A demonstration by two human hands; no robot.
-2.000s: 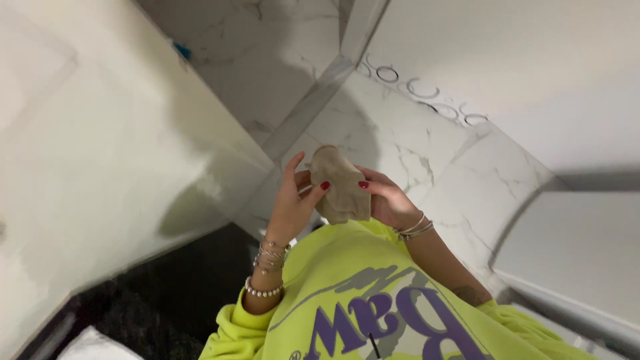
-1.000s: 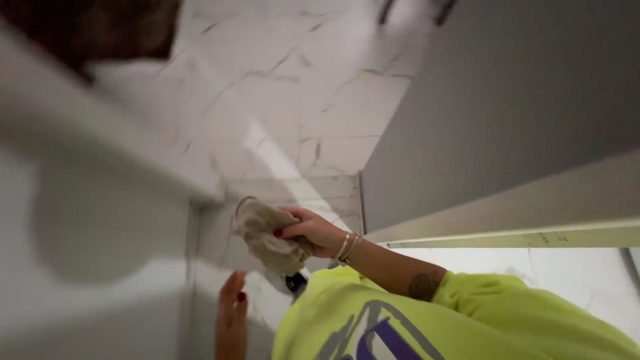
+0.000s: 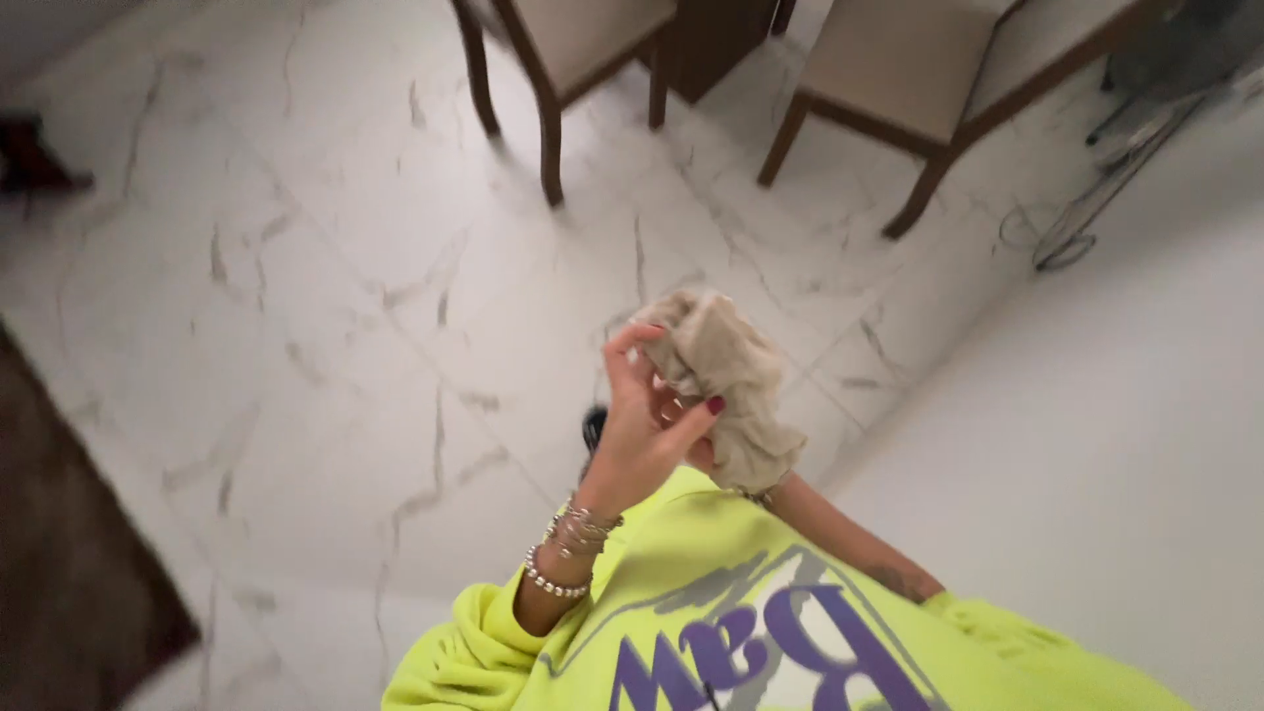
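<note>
A crumpled beige cloth (image 3: 736,385) is held in front of my yellow-green sweatshirt. My left hand (image 3: 647,420) grips its left side, with the thumb on the fabric and the fingers curled at the edge. Most of my right hand (image 3: 703,454) is hidden behind the cloth; a small part shows at its lower left, and the right forearm comes up from below the cloth. Bracelets circle the left wrist.
Two wooden chairs with beige seats, one (image 3: 602,49) at the top middle and one (image 3: 894,79) to its right, stand on the marble-look floor (image 3: 326,395). A brown rug (image 3: 79,553) lies at left. A white wall (image 3: 1096,434) runs along the right, with a cable (image 3: 1066,252) near its base.
My left hand, apart from the cloth one second ago, now holds it. The view has moved from a narrow passage to a floor with chairs.
</note>
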